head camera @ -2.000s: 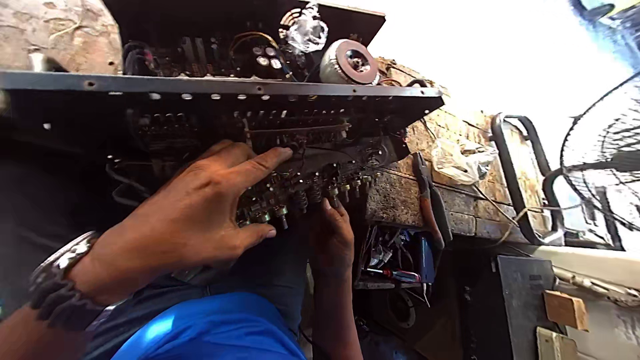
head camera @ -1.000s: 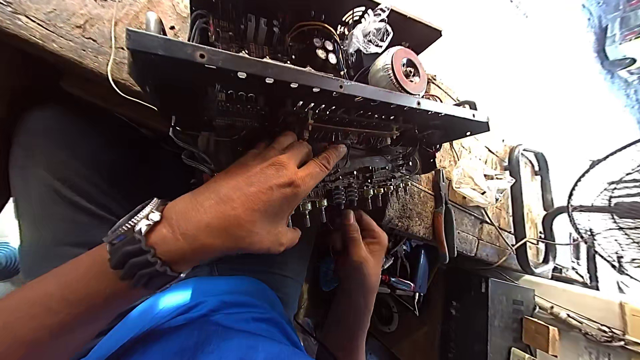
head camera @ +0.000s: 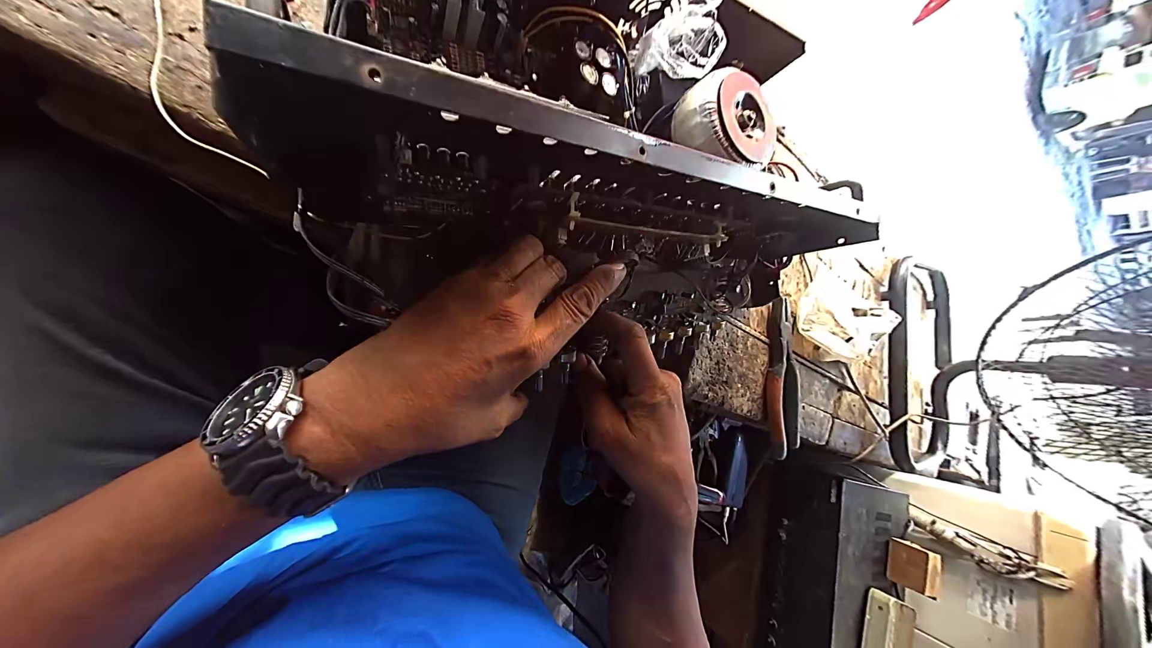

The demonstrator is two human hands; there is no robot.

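Observation:
A black metal amplifier chassis (head camera: 540,117) lies opened across the workbench, with a toroidal transformer (head camera: 745,115) and several capacitors (head camera: 598,67) on its far side. Below its edge hangs a circuit board (head camera: 670,335) with a row of potentiometer shafts. My left hand (head camera: 450,360), with a wristwatch (head camera: 256,423), rests on the board, its index finger extended over it. The fingertips of my right hand (head camera: 639,423) pinch at the board's near edge by the shafts; whether they hold a small part is hidden. Loose wires (head camera: 337,261) hang left of my left hand.
Pliers (head camera: 780,378) with orange-and-black handles lie at the bench edge, right of the board. Beyond them are a clear plastic bag (head camera: 841,315), a black metal tube frame (head camera: 900,360) and a wire fan guard (head camera: 1062,360). Tools fill a holder (head camera: 720,468) below the bench. A cardboard box (head camera: 1008,576) stands lower right.
My right hand's fingers have moved up against the board's near edge, close to my left index finger. My left hand stays on the board. The view has shifted and tilted.

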